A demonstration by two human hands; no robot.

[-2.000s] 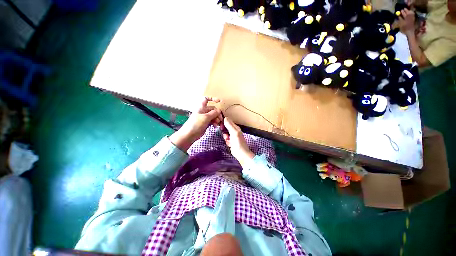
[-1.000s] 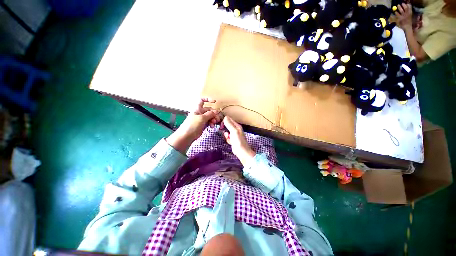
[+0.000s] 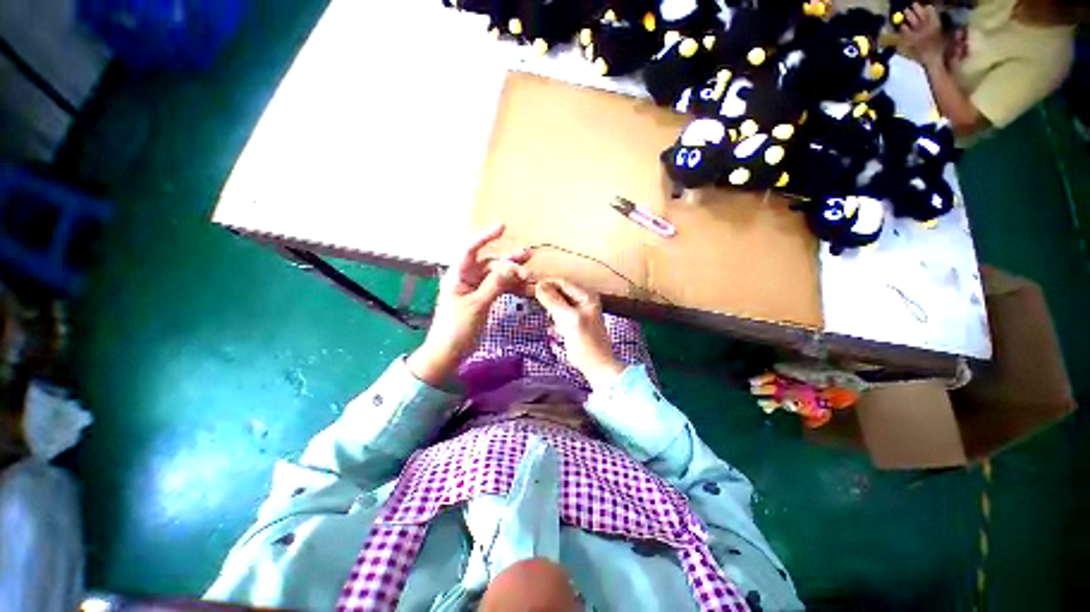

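Observation:
My left hand (image 3: 476, 293) and my right hand (image 3: 576, 320) are close together above my lap at the cardboard mat's front edge. Their fingertips are pinched at the end of a dark sewing thread (image 3: 588, 256), which curves right over the cardboard mat (image 3: 574, 155). The left index finger is raised. Any needle is too small to make out. Thread snips (image 3: 644, 216) with a pink-white handle lie on the mat, dark blades pointing up-left. No toy shows in my hands.
Black plush penguins (image 3: 717, 155) are heaped along the table's back and right. A loose thread loop (image 3: 908, 303) lies on the white table (image 3: 359, 132). A colourful soft item (image 3: 807, 398) and open carton (image 3: 914, 424) are at right. Another person's hand (image 3: 926, 36) is at top right.
The snips now lie on the cardboard, where none showed before. My hands have drawn slightly apart and the left fingers have opened upward. The view has shifted slightly.

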